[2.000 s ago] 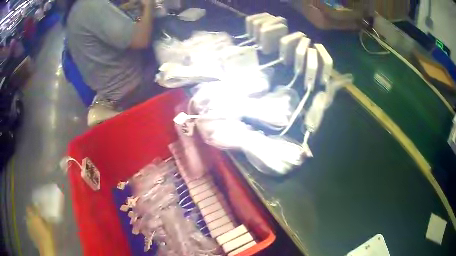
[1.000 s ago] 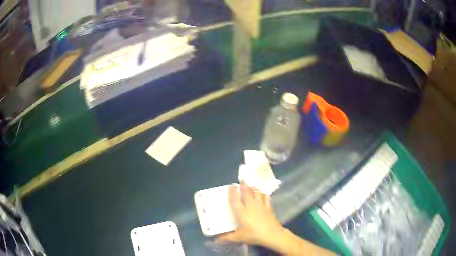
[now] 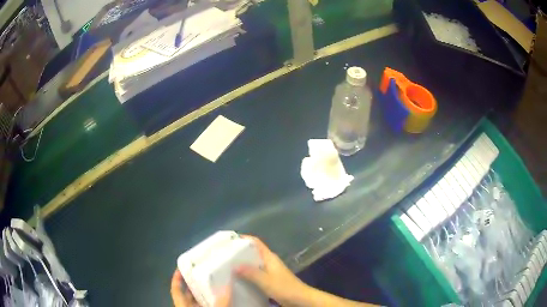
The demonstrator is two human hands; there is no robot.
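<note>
Flat white rounded units [image 3: 210, 258], seemingly two together, are held above the dark bench at the bottom centre. My left hand [image 3: 183, 291] grips them from the left and below, partly cut off by the bottom edge. My right hand [image 3: 267, 273] grips them from the right, its fingers over the near face. Their lower part and any cable are hidden or out of the picture. A crumpled white cloth [image 3: 325, 171] lies beyond my right hand, against a clear bottle [image 3: 349, 114] with a white cap.
Green tote [image 3: 432, 270] with rows of white units and wrapped cables at right. Orange-blue tape dispenser [image 3: 408, 102] beside the bottle. Cream paper square [image 3: 218, 138] on the bench. Paper stack with pen [image 3: 180, 33] at back left. Black bin [image 3: 480, 57] at back right. More corded units [image 3: 30, 258] at left edge.
The view has turned from the red crate to the bench. My right hand has moved from a unit beside the cloth to the bottom centre; both hands now hold units lifted off the bench.
</note>
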